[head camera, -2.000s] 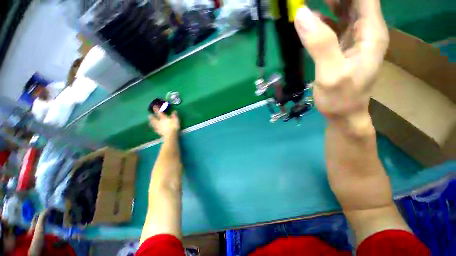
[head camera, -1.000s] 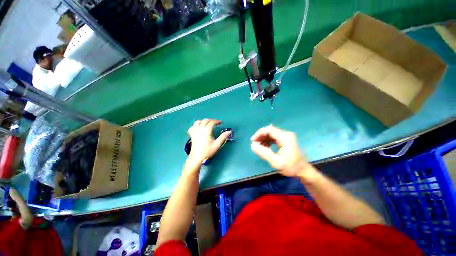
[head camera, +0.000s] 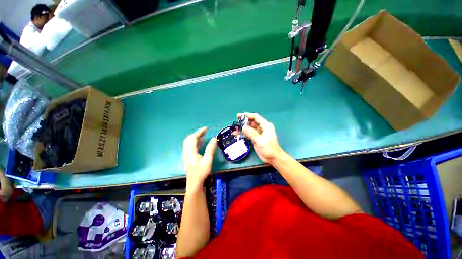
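Observation:
A round black housing (head camera: 229, 137) lies on the teal bench mat in front of me, open side up, with a white label (head camera: 236, 149) on its near part. My right hand (head camera: 261, 137) holds a small silvery part (head camera: 242, 121) at the housing's upper right edge. My left hand (head camera: 198, 154) is just left of the housing, thumb and fingers apart; the thumb is at its rim and I see nothing held. The suspended power screwdriver (head camera: 311, 43) hangs beyond my hands to the right, its bit above the mat.
A printed carton (head camera: 109, 134) of black parts stands left. An open brown carton (head camera: 372, 93) stands right. Below the bench are a left blue crate (head camera: 132, 202) with black-and-silver units and a right blue crate (head camera: 405, 187). A person in white (head camera: 38, 38) is at far left.
My left hand has come off the housing to its left, uncovering the label. My right hand has moved in to the silvery part. The view has shifted, with more of the left crate showing.

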